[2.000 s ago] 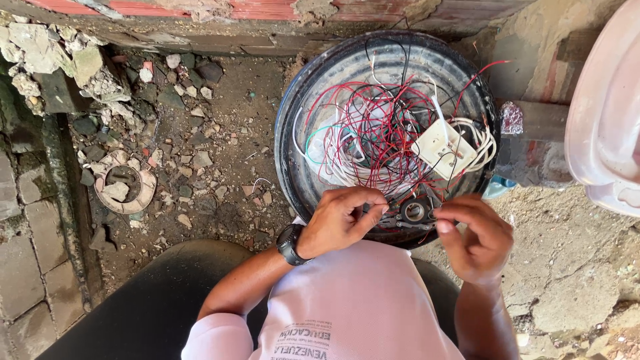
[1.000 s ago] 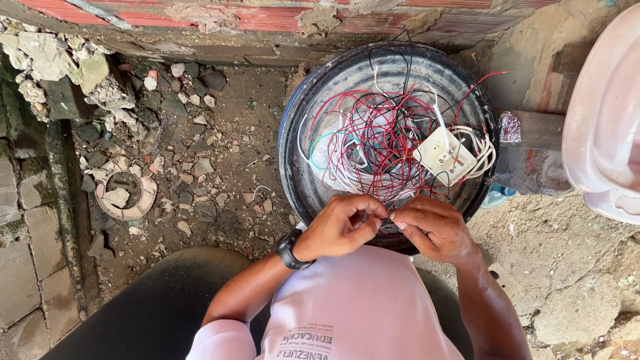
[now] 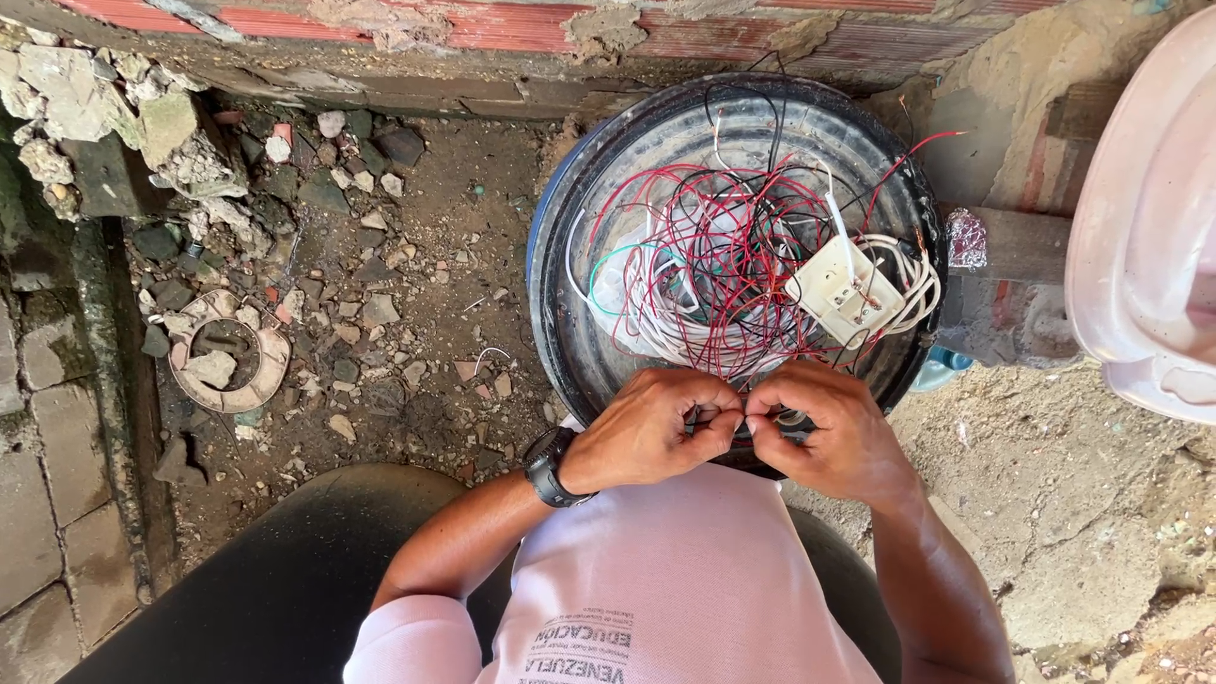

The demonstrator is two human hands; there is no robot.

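My left hand [image 3: 655, 423] and my right hand [image 3: 831, 427] meet fingertip to fingertip over the near rim of a round black plastic lid [image 3: 560, 323]. Thumb and forefinger of each are pinched on something thin, likely wire, mostly hidden by the fingers. Just beyond them lies a tangle of red, black and white electrical wires [image 3: 722, 275], partly over a clear plastic bag. To its right rests a cream plastic electrical box [image 3: 845, 290] with a white cable and bare copper ends. A roll of tape [image 3: 790, 417] is partly hidden behind my right hand.
A brick wall [image 3: 532, 28] runs along the far side. Rubble and a broken ring [image 3: 231, 351] lie on the ground at left. A pale plastic tub [image 3: 1140, 218] stands at right, near a wooden plank [image 3: 1021, 245] with crumpled foil [image 3: 967, 237].
My hands were apart two seconds ago, with the tape roll showing between them. They have come together, and their fingertips now nearly touch.
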